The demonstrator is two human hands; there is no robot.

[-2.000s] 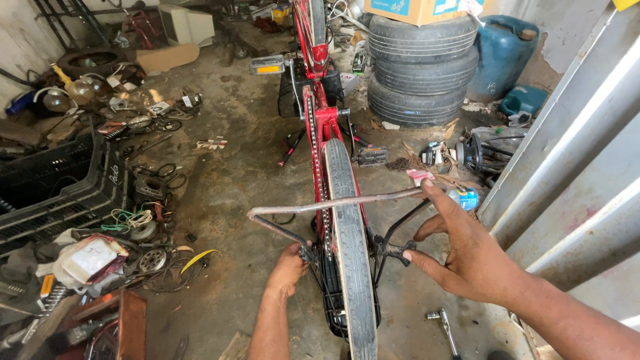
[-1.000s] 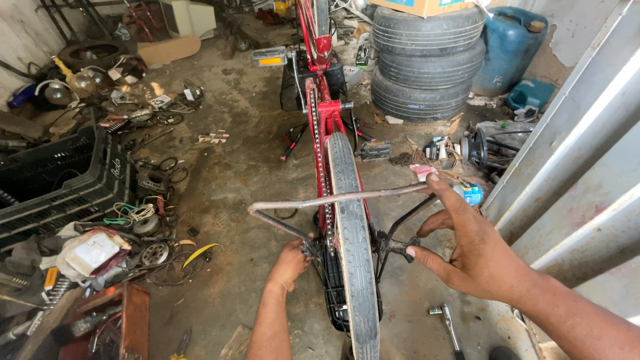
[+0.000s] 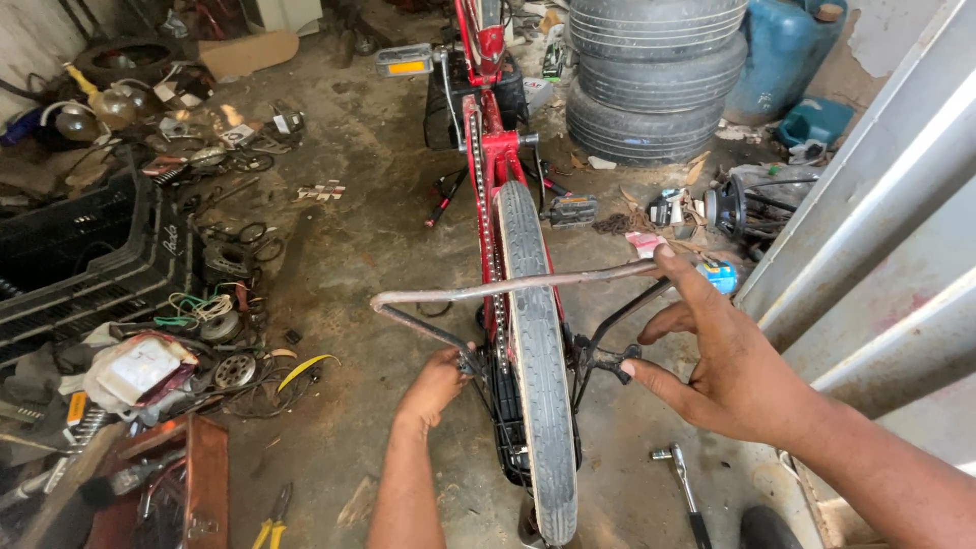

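A red bicycle frame (image 3: pixel 499 145) stands wheel toward me, its chain (image 3: pixel 486 221) left of the rear tire (image 3: pixel 534 320). A bent metal stand (image 3: pixel 488 290) crosses over the tire, its two legs running down to the axle area. My left hand (image 3: pixel 435 385) has its fingers at the axle end on the left; what they grip is partly hidden. My right hand (image 3: pixel 709 351) is spread, its index fingertip at the stand's right corner and its thumb against a dark metal fitting (image 3: pixel 614 360) beside the axle. A black rack (image 3: pixel 511 435) lies below the wheel.
A black plastic crate (image 3: pixel 152 252), a wooden box of tools (image 3: pixel 206 488) and loose parts lie at left. Yellow-handled pliers (image 3: pixel 274 522) are on the floor. Stacked tires (image 3: pixel 648 114) and a blue container (image 3: pixel 778 61) stand at upper right. A ratchet wrench (image 3: pixel 682 484) lies near a corrugated metal door (image 3: pixel 877 267).
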